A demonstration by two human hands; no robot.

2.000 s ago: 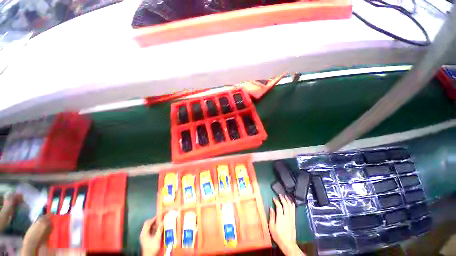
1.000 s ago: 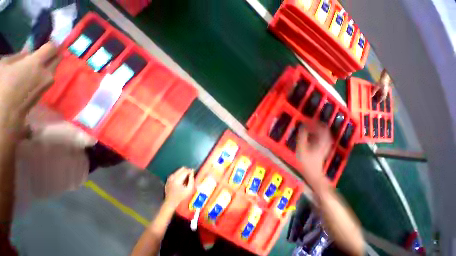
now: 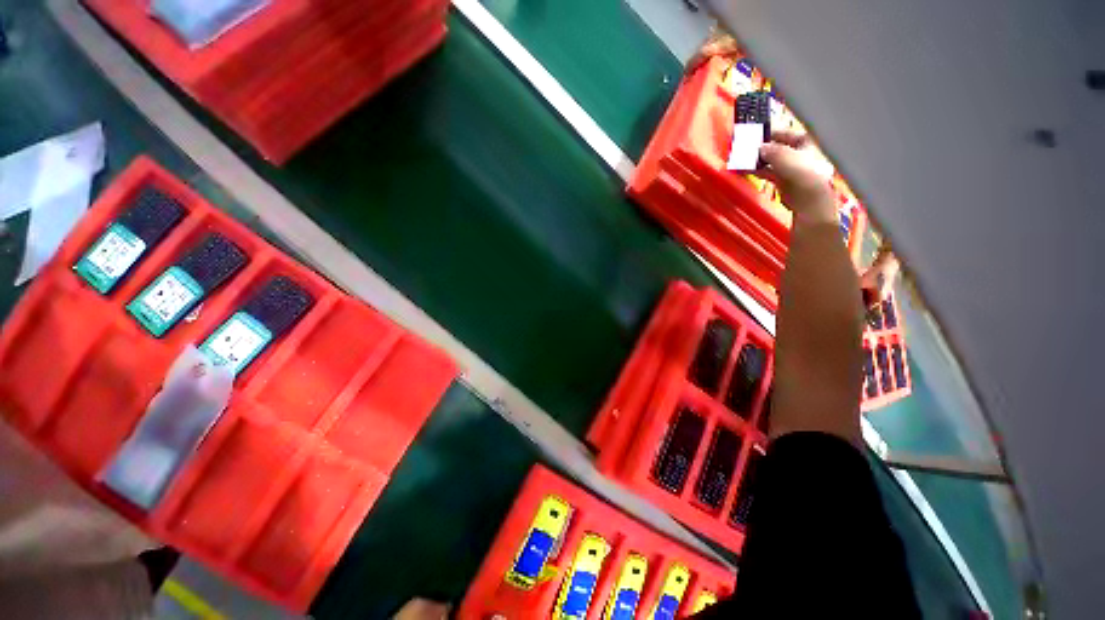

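My right hand (image 3: pixel 797 167) is far out at the upper right, its arm stretched away from me. It holds a black keypad phone (image 3: pixel 753 112) with a white patch at one end, above stacked red trays of yellow phones. A red-orange tray (image 3: pixel 494 579) with yellow and blue phone bodies (image 3: pixel 540 541) is cut off by the bottom edge. Only a small part of my left hand (image 3: pixel 422 609) shows at the bottom edge beside this tray; its fingers are hidden.
A red tray (image 3: pixel 351 448) at left holds three black keypad phones (image 3: pixel 189 283) and a whitish sleeve. More sleeves (image 3: pixel 61 182) lie beyond it. A red tray stack (image 3: pixel 327 73) is at upper left. Red trays of black phones (image 3: pixel 715 351) lie near my right arm. Another person's hand (image 3: pixel 882 276) is at right.
My right hand has moved from over the black phones' tray up to the far stack and now holds a phone. The view has shifted, so the yellow phones' tray sits lower.
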